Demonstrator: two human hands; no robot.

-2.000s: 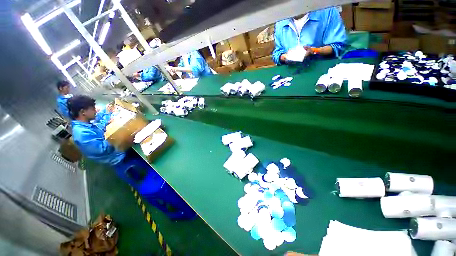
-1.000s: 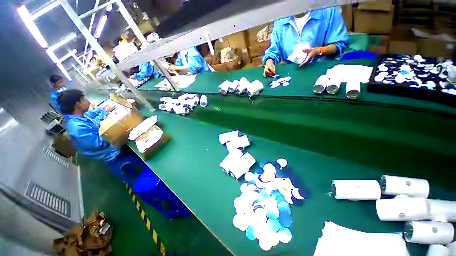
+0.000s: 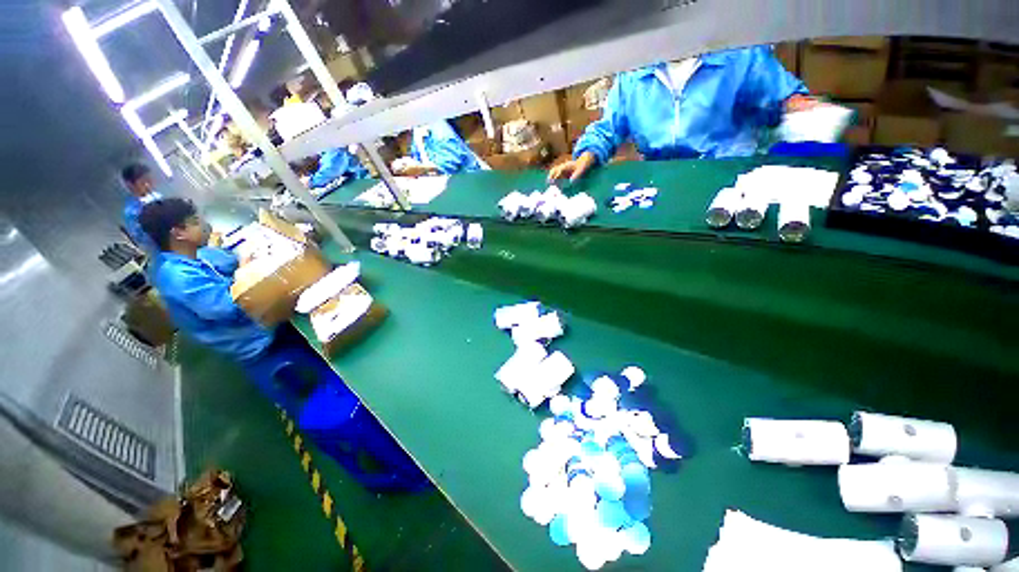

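Observation:
Neither of my hands shows in the head view. A heap of white and light blue round discs [image 3: 592,475] lies on the green bench in front of me. A stack of flat white sheets [image 3: 799,547] is at the bottom edge, cut off by it. Several white cylinder units [image 3: 796,441] lie on their sides at the right; some are cut off by the edge. A small group of white wrapped-looking pieces [image 3: 534,371] lies just behind the discs.
A lower green channel [image 3: 670,285] runs behind the bench. Across it are more cylinders [image 3: 771,190], a black tray [image 3: 933,201] of discs and a person in blue [image 3: 687,112]. At left are an open carton [image 3: 277,274], another person [image 3: 199,285] and a blue stool [image 3: 341,430].
The view has shifted slightly. A bit of skin at the bottom edge two seconds ago is gone. The person across has moved a white item to the right and rests the other hand near the cylinders.

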